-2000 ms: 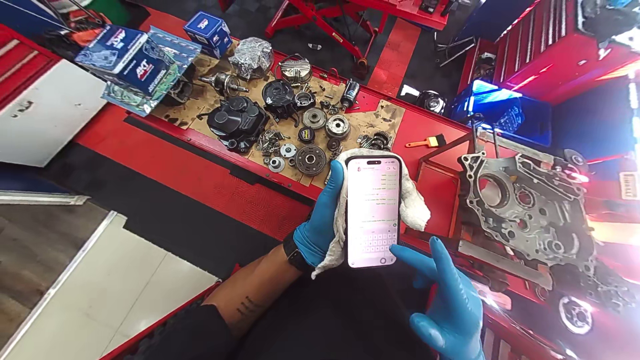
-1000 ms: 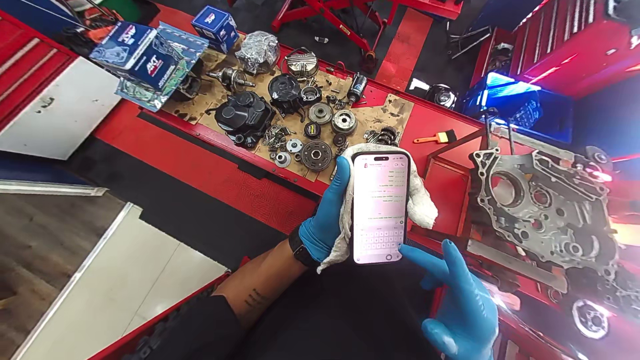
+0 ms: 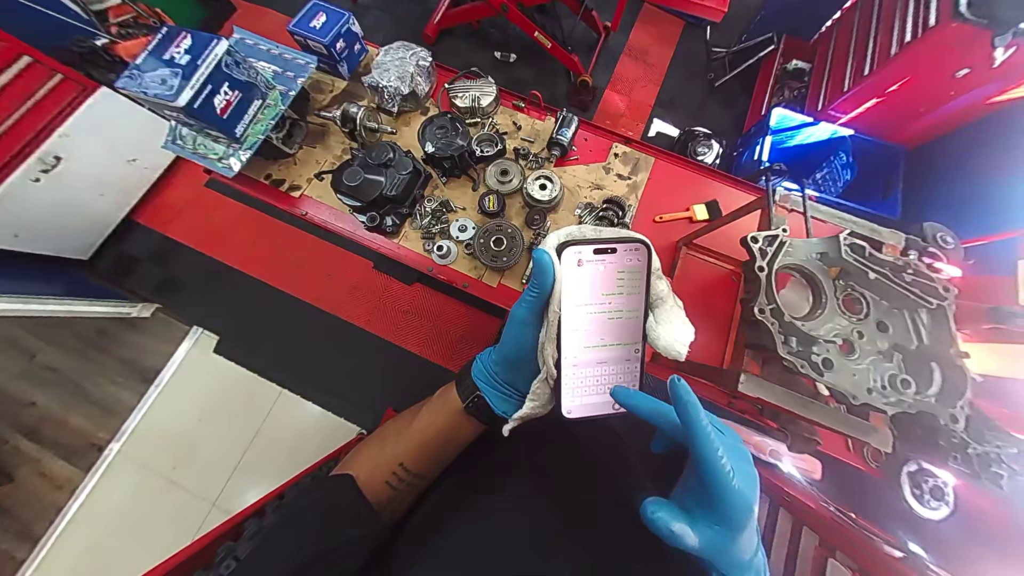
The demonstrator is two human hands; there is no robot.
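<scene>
In a blue glove, my left hand (image 3: 516, 348) holds a smartphone (image 3: 604, 320) upright with a white cloth (image 3: 670, 320) behind it. The lit screen shows lines of text above a keyboard. My right hand (image 3: 704, 472), also gloved in blue, holds nothing; its index fingertip is at the lower part of the screen, over the keyboard, and the other fingers are spread. Whether the fingertip touches the glass I cannot tell. Beyond the phone, engine parts lie on cardboard (image 3: 320, 188), among them a black engine cover (image 3: 380, 184) and a clutch basket (image 3: 498, 244).
An engine crankcase half (image 3: 864, 320) stands at the right. A paintbrush (image 3: 690, 212) lies on the red bench (image 3: 712, 188) near a red tray (image 3: 708, 308). Blue boxes (image 3: 196, 84) and a spray can (image 3: 563, 134) are at the back. A red-and-white cabinet (image 3: 72, 176) stands at the left.
My right index finger has moved left across the lower part of the phone's screen. My left hand keeps hold of the phone and cloth.
</scene>
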